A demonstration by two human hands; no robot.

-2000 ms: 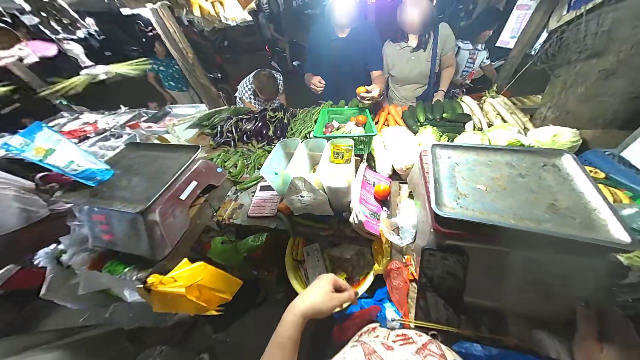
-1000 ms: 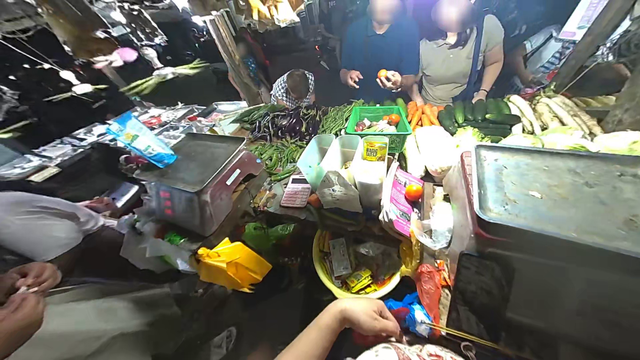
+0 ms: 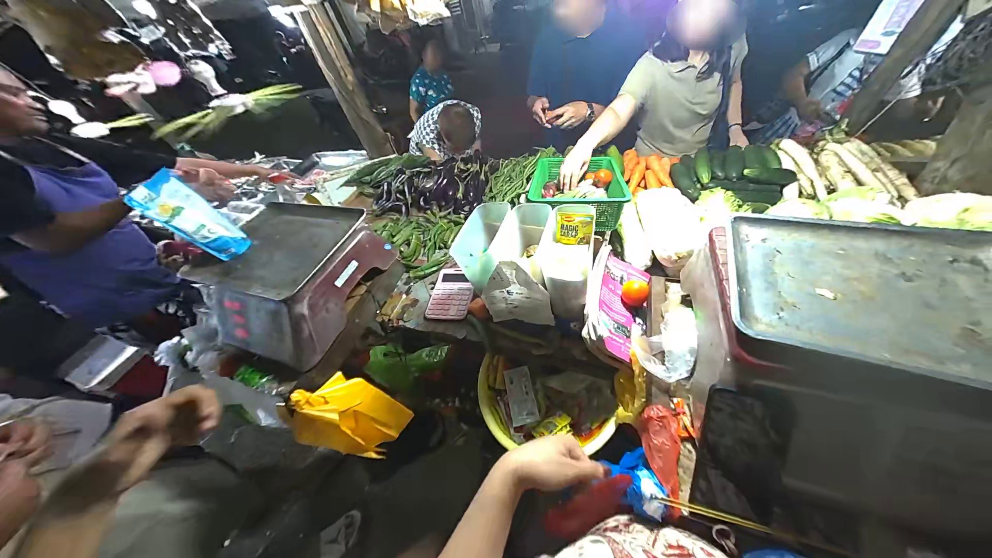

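My left hand [image 3: 552, 463] is at the lower middle with its fingers curled, just in front of a yellow basin [image 3: 493, 415] that holds packets and plastic. A blurred red plastic bag [image 3: 587, 508] lies right under its fingertips; whether they grip it is unclear. Beside it on the right are a blue plastic bag [image 3: 637, 484] and another red bag [image 3: 659, 442]. My right hand is out of view. Above the basin stand light plastic containers [image 3: 570, 271], a pink calculator [image 3: 449, 294] and a pink printed pack [image 3: 616, 310] with a tomato [image 3: 635, 292] on it.
Weighing scales stand at left [image 3: 275, 248] and right [image 3: 868, 287]. A dark phone [image 3: 728, 457] lies below the right one. A yellow bag [image 3: 349, 415] is left of the basin. Eggplants [image 3: 434, 186], carrots [image 3: 649, 170] and cucumbers [image 3: 728, 167] line the back. Other people's hands [image 3: 159, 426] show at lower left.
Across the stall, a person in a light shirt has reached into the green basket. The neighbouring person's hand no longer shows the orange-red item. At lower left, another person's forearm and hand have come in.
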